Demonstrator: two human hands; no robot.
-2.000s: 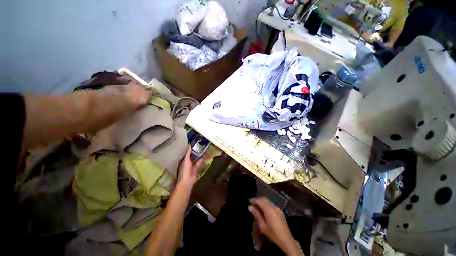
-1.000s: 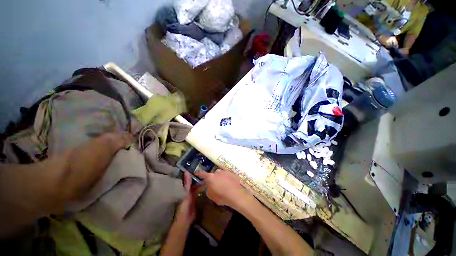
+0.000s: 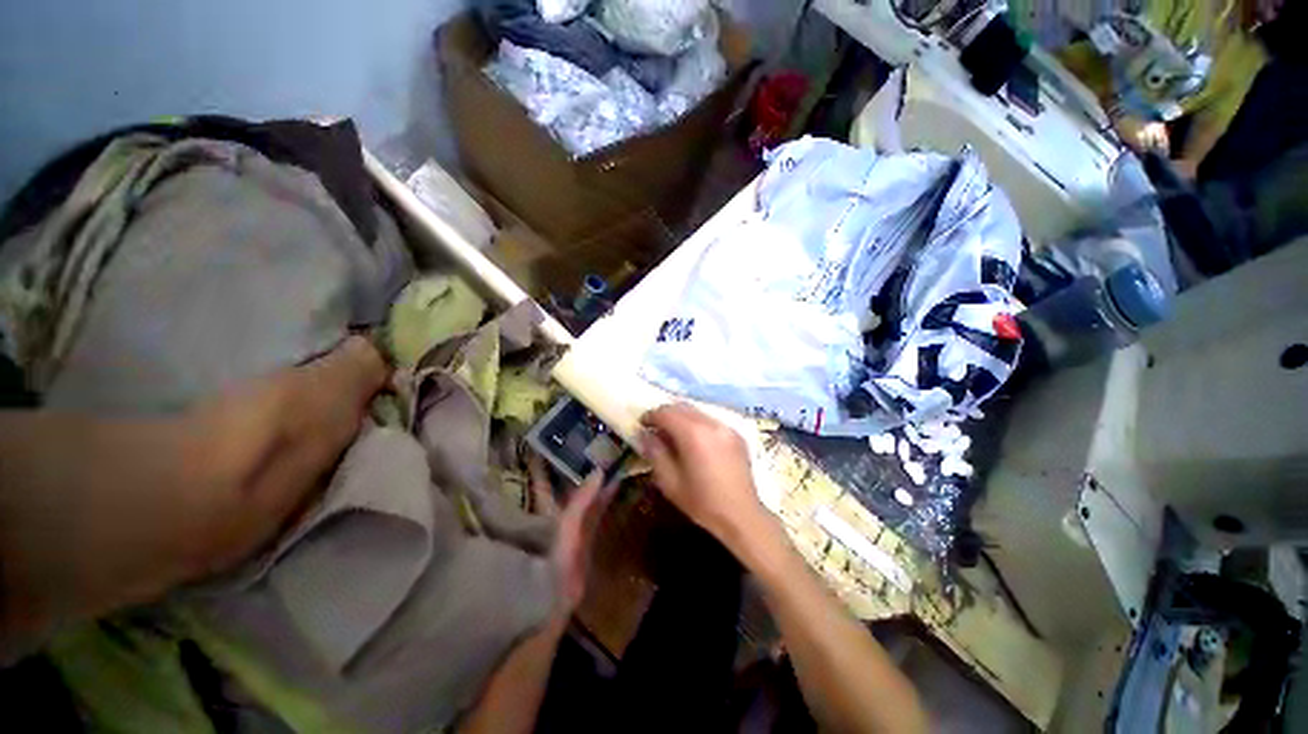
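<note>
A small dark open box (image 3: 577,439) with small pieces inside shows just below the near left corner of the cream table (image 3: 610,384). My left hand (image 3: 577,534) is at the box's lower edge, fingers pointing up; whether it grips the box cannot be told. My right hand (image 3: 700,462) is at the table's front edge, right of the box, with thumb and fingertips close together. Anything between them is too small to tell. A third, larger bare arm (image 3: 187,480) reaches from the left onto taupe fabric (image 3: 359,574).
A white plastic bag (image 3: 818,294) lies on the table beside small white pieces (image 3: 918,452). A carton (image 3: 603,187) holding plastic bags stands behind. Sewing machine parts (image 3: 1219,387) are at right. Another person's hand (image 3: 1148,136) shows at the top right. Fabric is heaped at left.
My right hand has moved from my lap to the box, then right to the table edge. The third arm has shifted, and the taupe fabric is now bunched higher at left. The view has shifted.
</note>
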